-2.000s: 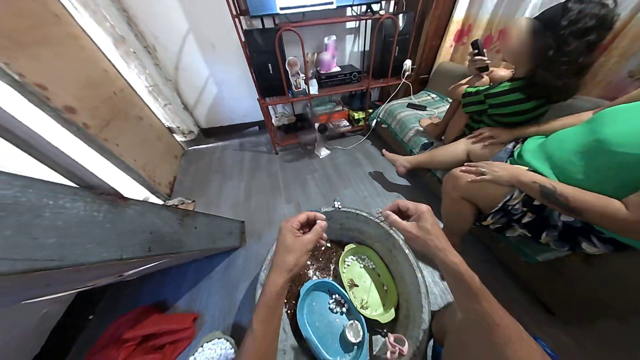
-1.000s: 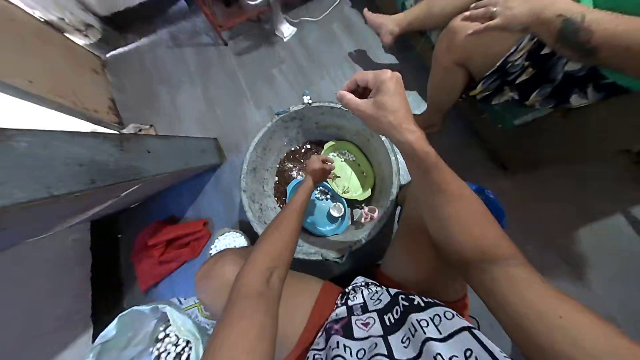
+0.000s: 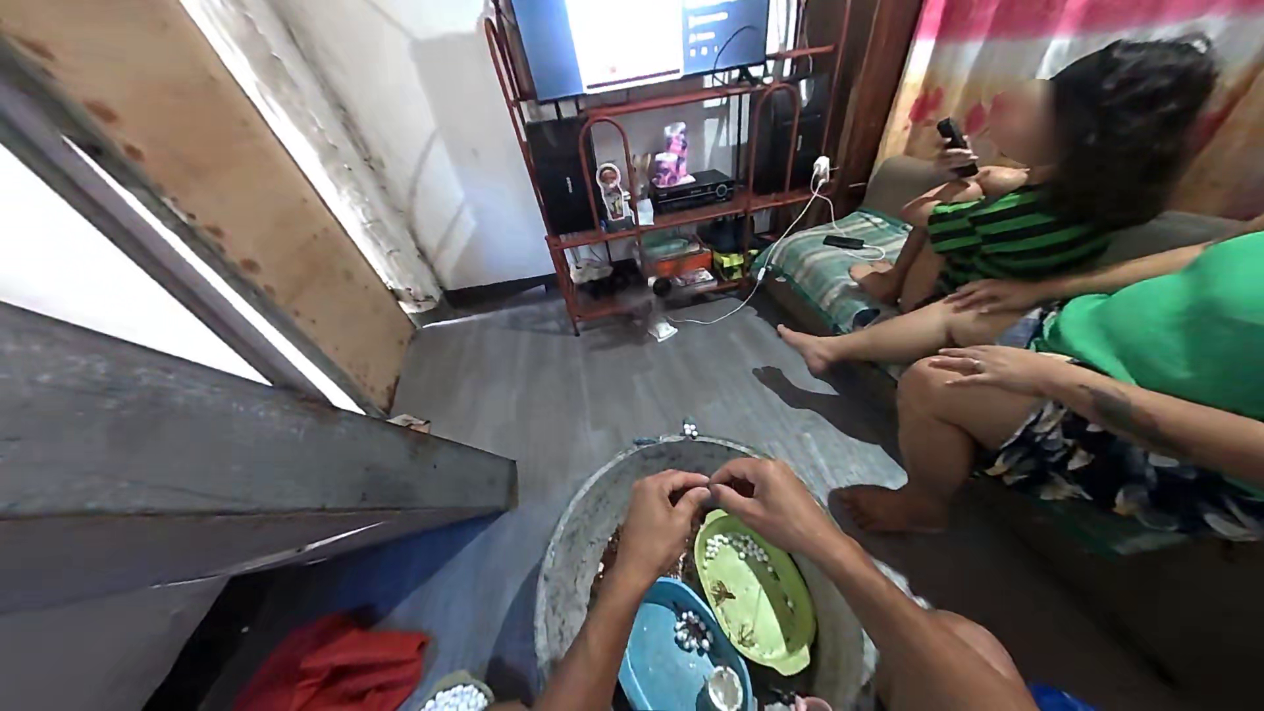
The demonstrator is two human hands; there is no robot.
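Note:
Over a round grey tub (image 3: 578, 533), my left hand (image 3: 664, 513) and my right hand (image 3: 770, 499) meet fingertip to fingertip. Each pinches thumb against forefinger; whatever small item may be between them is too small to make out. Inside the tub, a green oval tray (image 3: 765, 617) holds small white beads (image 3: 739, 545) and thin brown bits. Beside it a blue tray (image 3: 654, 642) bears a cluster of dark and white beads (image 3: 693, 632) and a small round container (image 3: 724, 688). Dark brown material lies beneath, partly hidden by my left hand.
A grey beam (image 3: 395, 459) juts in from the left. Red cloth (image 3: 341, 664) and a container of white beads (image 3: 459, 697) lie lower left. Two people (image 3: 1027, 222) (image 3: 1155, 336) sit on a sofa at right, feet near the tub. A metal rack (image 3: 652, 222) stands ahead.
One second ago my left hand was down at the trays and my right hand was raised apart from it; now both meet above the tub. The view has tilted up.

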